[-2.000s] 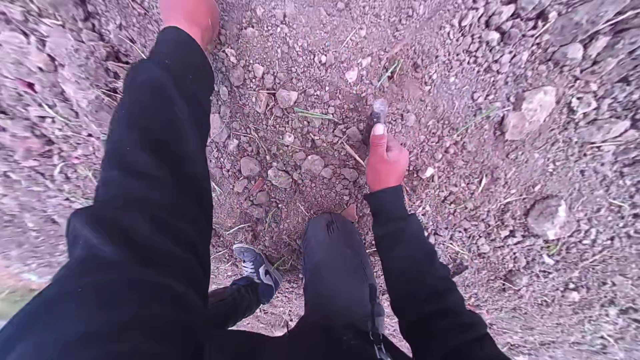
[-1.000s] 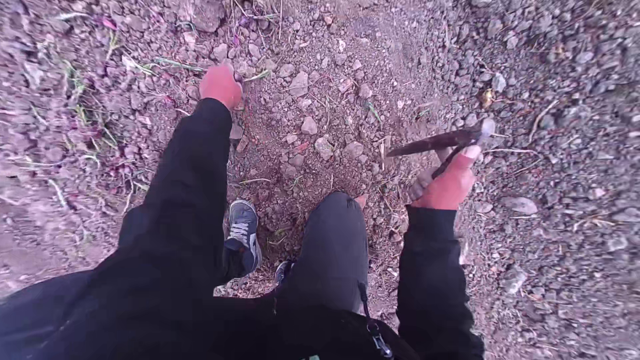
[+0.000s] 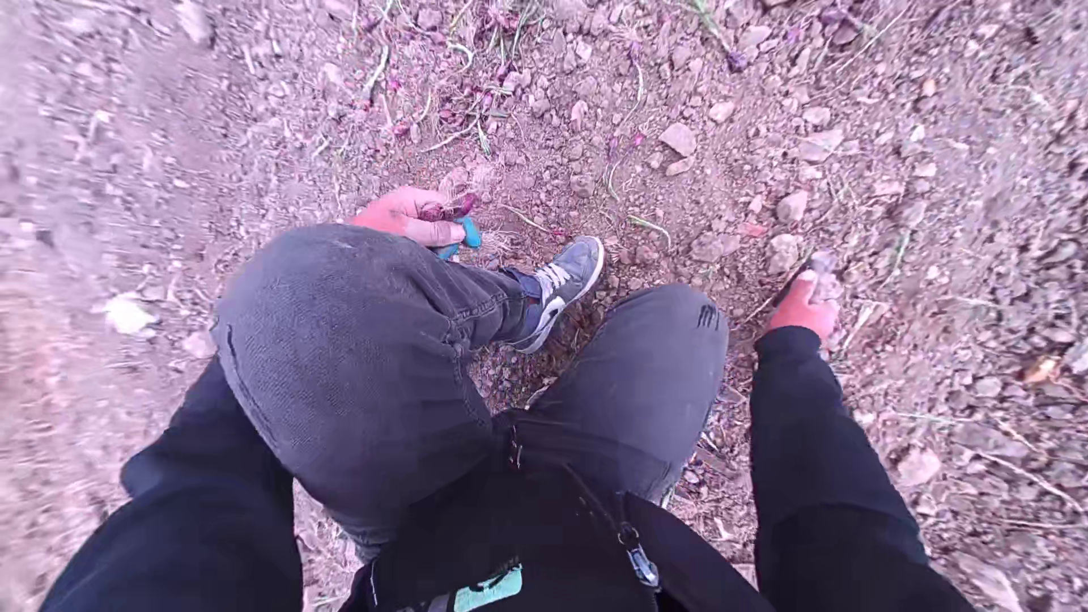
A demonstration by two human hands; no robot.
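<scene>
Beside my raised knee, my left hand [image 3: 404, 217] is closed on small red onion bulbs [image 3: 450, 206] with thin roots. A blue-green item [image 3: 466, 235] shows at its fingertips; I cannot tell what it is. Out to the right, my right hand [image 3: 806, 308] rests low at the soil, its fingers round a tool with a dark blade [image 3: 789, 285], most of which is hidden. Pulled onion plants [image 3: 493, 93] with red bulbs and green stalks lie on the ground at the top.
Dry soil with loose stones [image 3: 678, 138] surrounds me. My grey sneaker [image 3: 565, 285] stands between my knees. A pale lump [image 3: 127, 314] lies at the far left. One more onion plant [image 3: 735, 59] lies at the top right.
My left hand has come back beside my knee and now shows red bulbs in it. My right hand, which held the bladed tool up, is lower at the soil. The left knee has come into view.
</scene>
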